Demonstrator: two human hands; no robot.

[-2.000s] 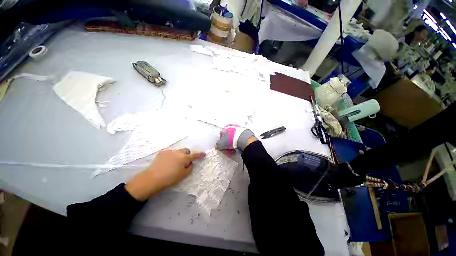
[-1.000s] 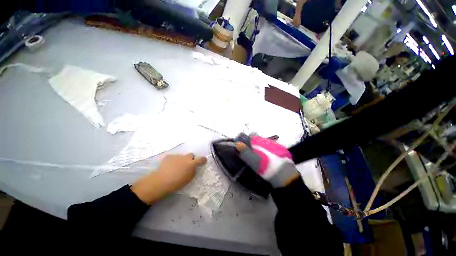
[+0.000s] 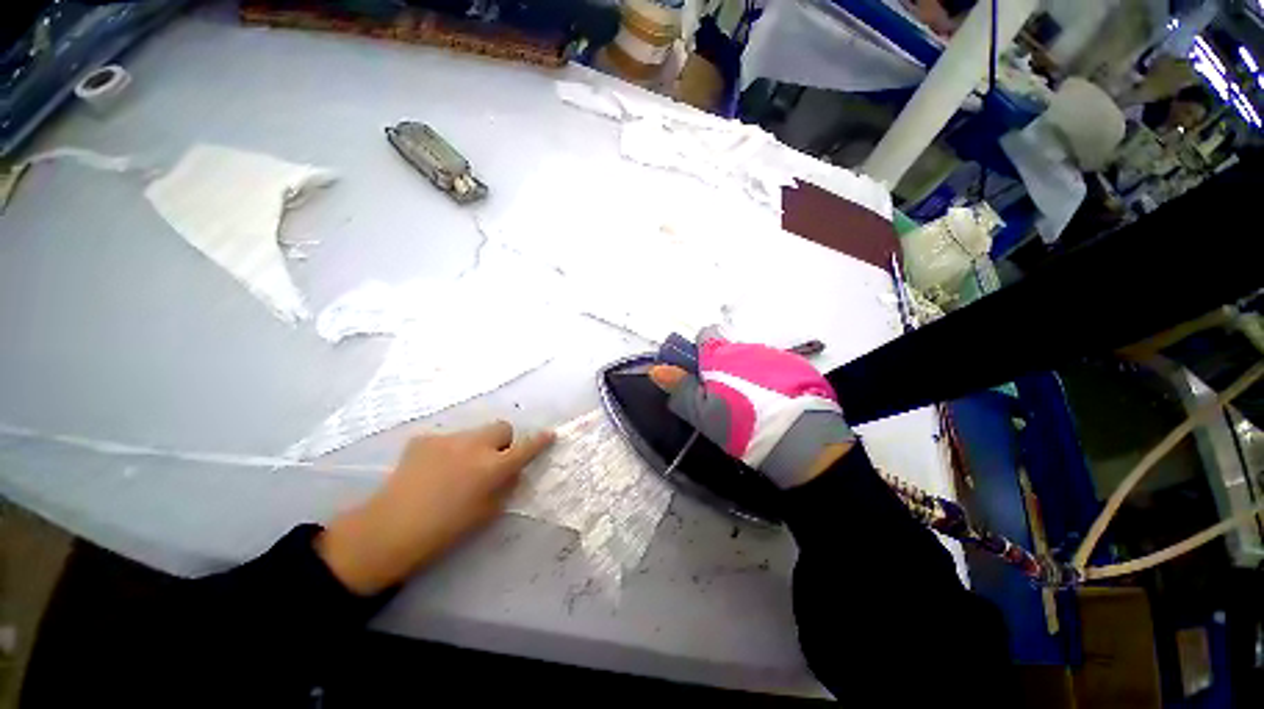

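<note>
My right hand (image 3: 762, 406), in a pink, white and grey glove, grips the dark steam iron (image 3: 665, 436). The iron's pointed tip faces up-left, and its edge lies over the right side of a white textured lace piece (image 3: 603, 499) near the table's front. My bare left hand (image 3: 451, 492) lies on the left edge of that piece with its fingers pointing right. Whether it pinches the fabric is not clear. A second white textured panel (image 3: 416, 367) lies behind my left hand. Dark snips (image 3: 808, 348) show partly behind the glove.
A white curved panel (image 3: 229, 215) and tape roll (image 3: 103, 86) lie left. A grey-brown tool (image 3: 438, 162) lies far centre. White fabric (image 3: 679, 146) and a dark red card (image 3: 840, 225) are at the back. The iron's wrapped cord (image 3: 970, 533) runs right. Dark lint lies near the front edge.
Two seconds ago the iron stood at the right; my right hand then took hold of it and brought it onto the lace piece. My left hand has stayed at the piece's left edge.
</note>
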